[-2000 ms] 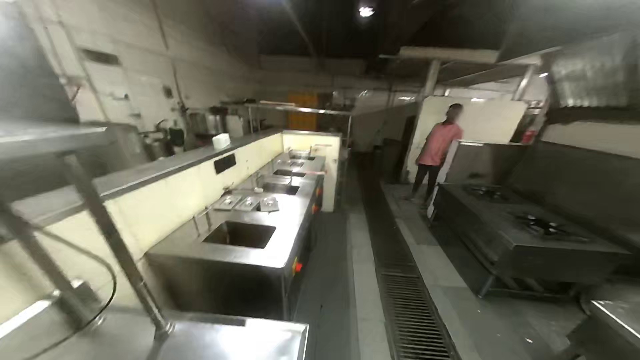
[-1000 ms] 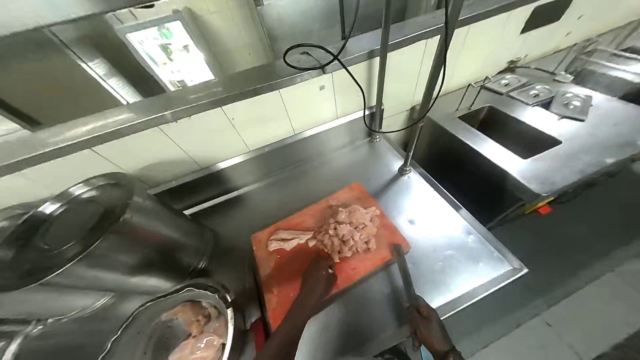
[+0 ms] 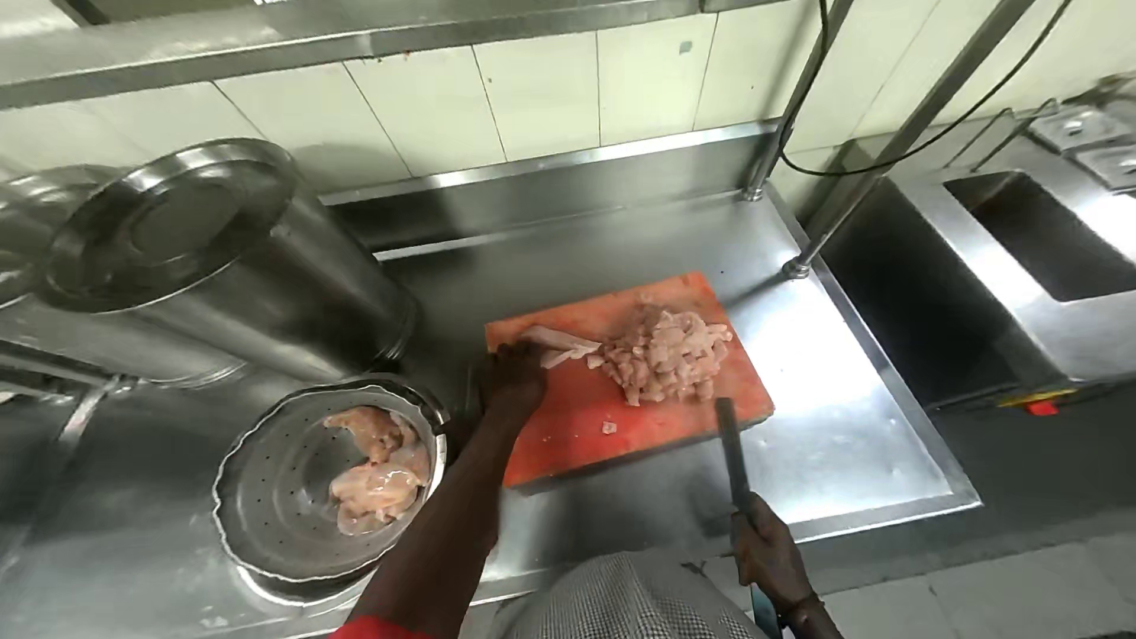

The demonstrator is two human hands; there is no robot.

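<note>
My left hand [image 3: 515, 380] rests at the left side of an orange cutting board [image 3: 568, 435], its fingers at the end of a strip of raw meat [image 3: 561, 344]; whether they grip it cannot be told. Beside the strip, a heap of diced raw meat [image 3: 670, 355] covers the board's right half, and one small piece [image 3: 609, 428] lies apart nearer me. My right hand [image 3: 768, 546] is closed around a knife [image 3: 734, 453], its blade pointing away from me and its tip by the board's right front corner.
A perforated metal colander [image 3: 284, 470] with larger pieces of raw meat [image 3: 377, 484] stands left of the board. Behind it are tall lidded steel pots [image 3: 266, 266]. Steel posts [image 3: 852, 204] and a hanging black cable [image 3: 852, 174] rise at the right, beside a sink [image 3: 1047, 235].
My left hand has moved from the board's near middle to its left side, by the meat strip. The knife remains in my right hand. The view has turned down from the room to the table.
</note>
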